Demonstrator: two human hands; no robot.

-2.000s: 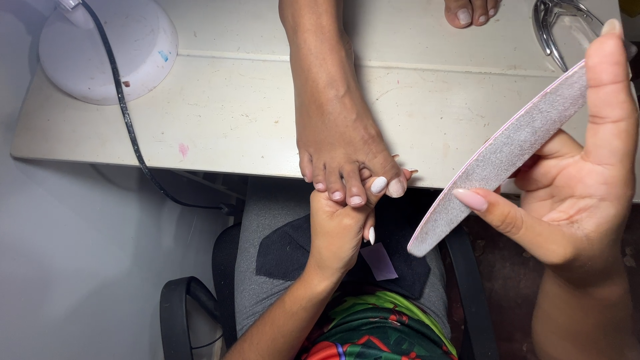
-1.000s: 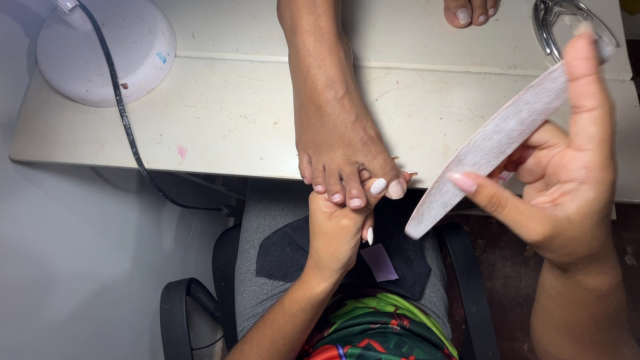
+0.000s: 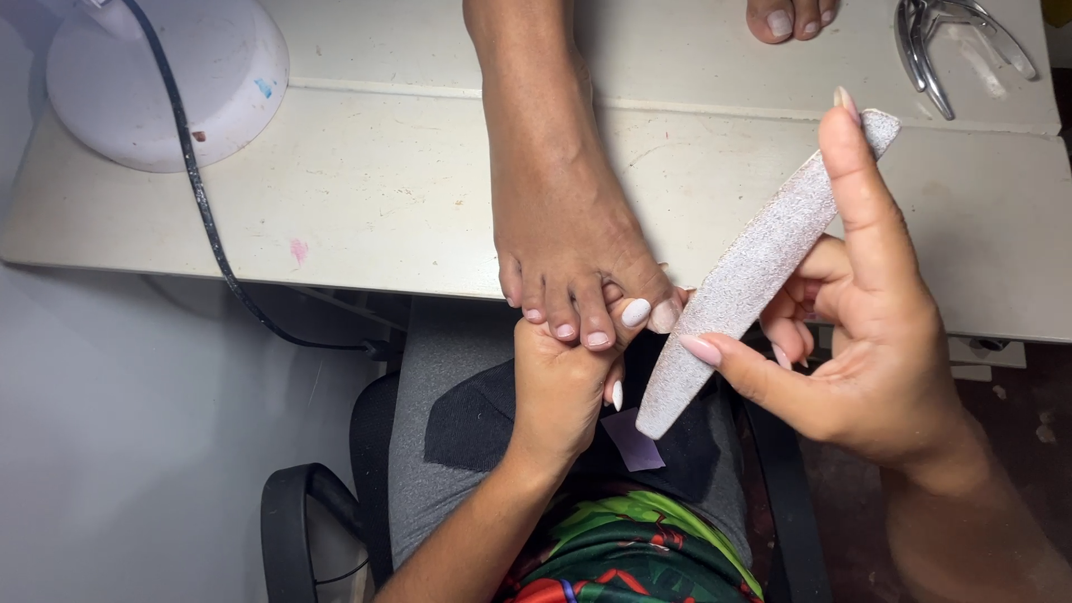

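My left hand (image 3: 559, 389) grips the front of a person's foot (image 3: 557, 201) from below, its thumb between the big toe and the neighbouring toe. In my right hand (image 3: 871, 335) is a grey, gritty nail file (image 3: 749, 260), held between the thumb and the raised index finger. The file slants beside the big toe (image 3: 664, 314), its lower end pointing down over my lap. Whether it touches the toe I cannot tell. The toenails look pale, and the foot rests across the table's front edge.
A white table (image 3: 402, 201) carries a round lamp base (image 3: 167, 84) with a black cable (image 3: 197, 180). Metal nippers (image 3: 930, 50) lie at the back right, near another foot's toes (image 3: 787, 18). A dark cloth (image 3: 477, 419) and a small purple piece (image 3: 633, 440) lie on my lap.
The file has turned in my right hand, so that its flat gritty face shows more fully, and its lower end is nearer the big toe. My left hand keeps its hold on the foot.
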